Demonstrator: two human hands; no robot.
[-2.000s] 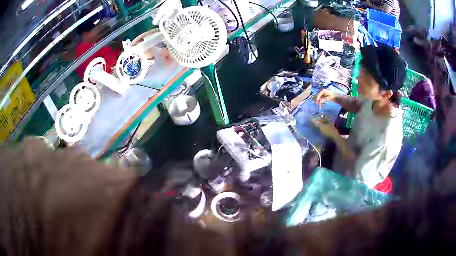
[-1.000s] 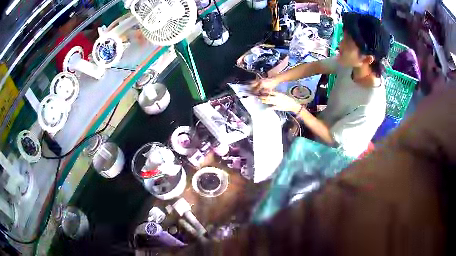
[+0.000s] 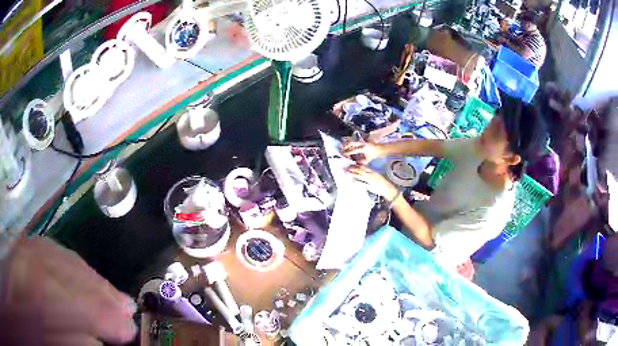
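My left hand [image 3: 68, 294] is large and blurred at the lower left. Its fingertips are beside the left edge of a brown cardboard box [image 3: 186, 333], cut off by the bottom edge; whether they grip it is hidden. My right hand is out of the picture. A lilac handheld fan [image 3: 177, 297] lies just beyond the box, near white handle tubes [image 3: 222, 290] and small pale pieces. A white ring part with a dark centre [image 3: 259, 250] lies flat on the brown bench.
A clear round tub [image 3: 198, 226] holds white pieces and a red item. A blue-lined crate [image 3: 406, 270] of white ring housings is at the lower right. A seated person [image 3: 467, 182] works across the bench. A green-edged conveyor [image 3: 162, 101] carries white fan parts.
The view has shifted, bringing the lined crate's contents into sight. The brown blur over the lower right is gone, and my left hand and the cardboard box now show at the bottom left.
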